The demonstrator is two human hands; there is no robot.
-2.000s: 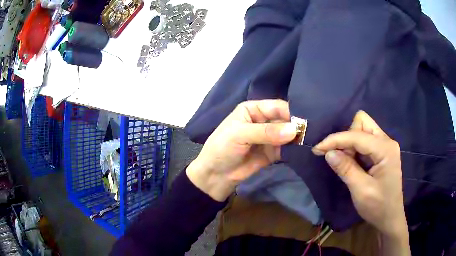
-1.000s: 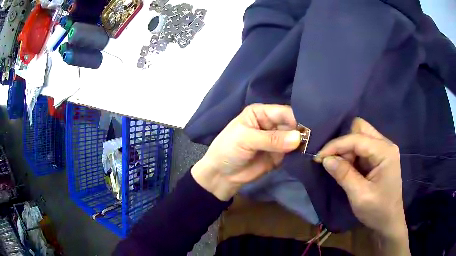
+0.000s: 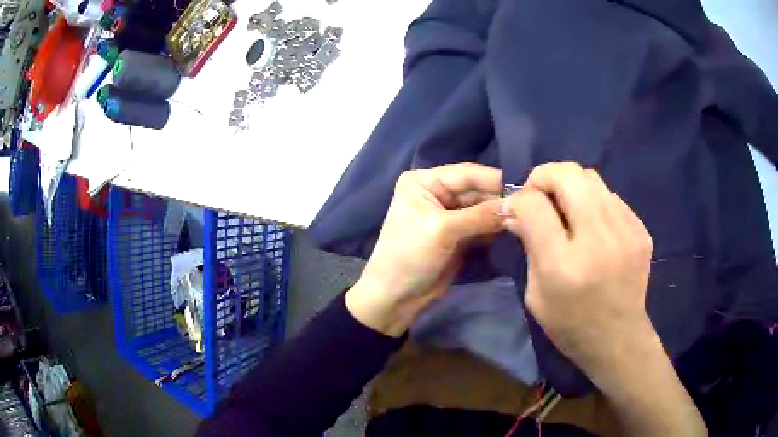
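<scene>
The dark navy garment (image 3: 589,94) lies over the table's right part and my lap, with a grey-blue lining (image 3: 478,320) showing below my hands. My left hand (image 3: 435,235) pinches the garment's edge and a small metal clasp plate (image 3: 512,188); only a bright sliver of the plate shows between the fingertips. My right hand (image 3: 580,247) has its fingertips closed together at the plate, touching the left fingertips. Its fingers hide what they pinch; no needle can be made out. A fine thread shows faintly on the cloth to the right.
Small square fasteners (image 3: 286,47) lie scattered on the white table (image 3: 316,136) around a dark disc (image 3: 255,53). A tin of metal pieces (image 3: 200,34) and thread cones (image 3: 141,111) are at the upper left. A blue basket (image 3: 209,316) with scraps stands below the table's edge.
My right hand has moved left and up from beside the plate onto it, and now covers most of it. My left hand has shifted slightly up. The view has shifted a little.
</scene>
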